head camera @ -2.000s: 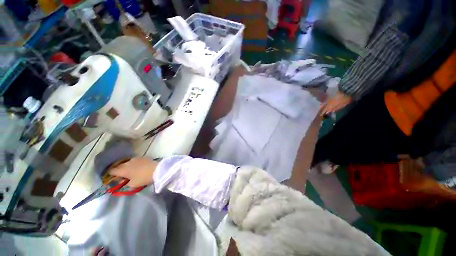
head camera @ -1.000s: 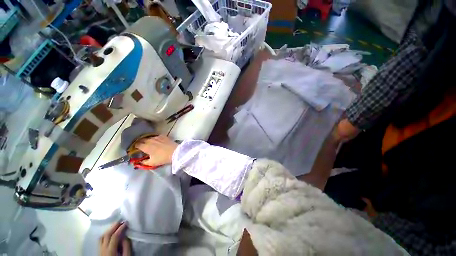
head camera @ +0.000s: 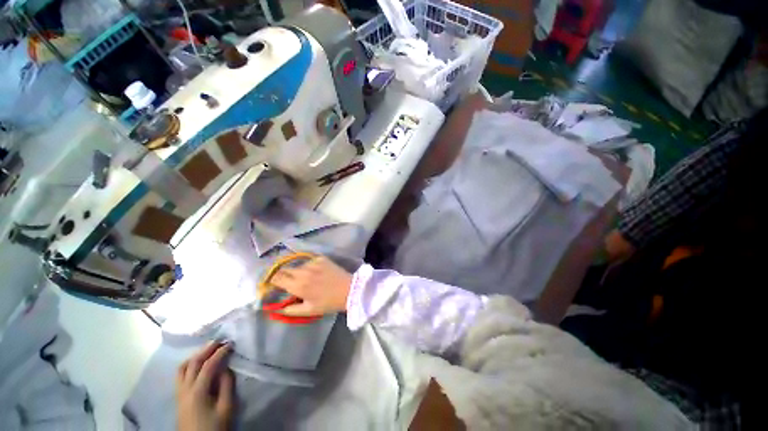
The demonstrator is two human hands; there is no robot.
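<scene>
The grey garment panel (head camera: 282, 341) lies in front of the sewing machine (head camera: 244, 109), under the bright needle lamp. My right hand (head camera: 312, 288) holds the fabric scissors (head camera: 290, 318) on the cloth; one loop is orange-yellow and one is red. The blades cannot be made out in the glare and folds. My left hand (head camera: 205, 383) is at the bottom, on the panel's left part, with fingertips at its edge; whether it pinches the cloth is hard to tell. A raised grey fold (head camera: 295, 231) stands behind my right hand.
Dark red thread snips (head camera: 341, 173) lie on the machine bed. A bundle of grey panels (head camera: 497, 202) lies on a brown board at the right, with another person's hand (head camera: 619, 247) at its edge. A white basket (head camera: 459, 63) stands behind. Grey cloth (head camera: 42, 391) lies at the far left.
The view has shifted, so the machine sits further right. My left hand has come into view since the oldest frame. The scissor blades no longer show clearly, and the grey cloth behind them is spread wider.
</scene>
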